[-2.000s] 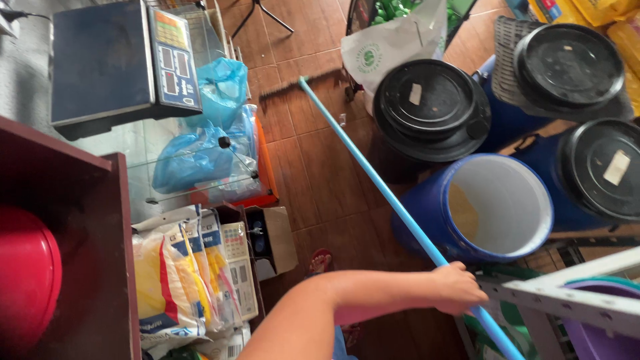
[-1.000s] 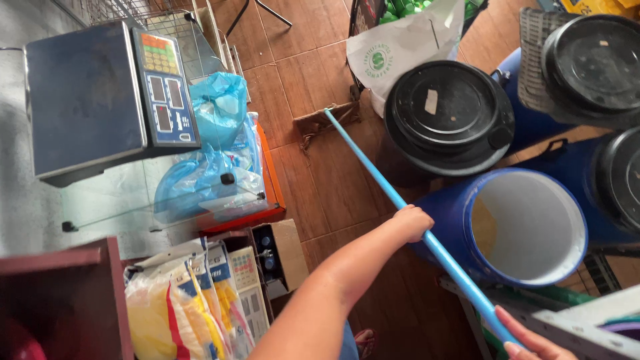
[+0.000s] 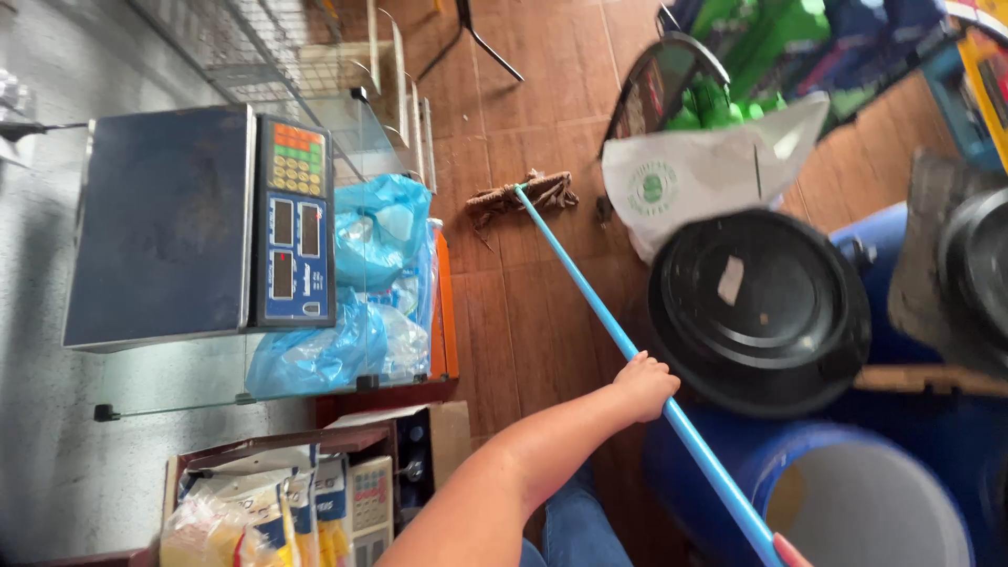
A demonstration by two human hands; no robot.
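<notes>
My left hand [image 3: 647, 386] is closed around the middle of a light-blue mop handle [image 3: 575, 272], the arm reaching in from the bottom. At the lower right edge, a few fingers of my right hand [image 3: 787, 551] show against the upper part of the same handle; the rest of that hand is out of frame. The handle slants up and left to a brown cloth mop head [image 3: 524, 195], which lies spread on the brown tiled floor [image 3: 504, 315], between the glass counter and the black-lidded barrel.
At left, a digital scale [image 3: 169, 224] stands on a glass counter, near blue plastic bags [image 3: 378, 228]. Packets [image 3: 295, 504] fill a shelf below. At right are a black-lidded barrel [image 3: 764, 307], an open blue barrel [image 3: 874, 504] and a white sack [image 3: 685, 177]. Black stand legs [image 3: 492, 55] rest on the floor beyond.
My right hand, out of view two seconds ago, is seen at the handle's upper part one second ago and now. My left hand stays on the handle. The view has shifted.
</notes>
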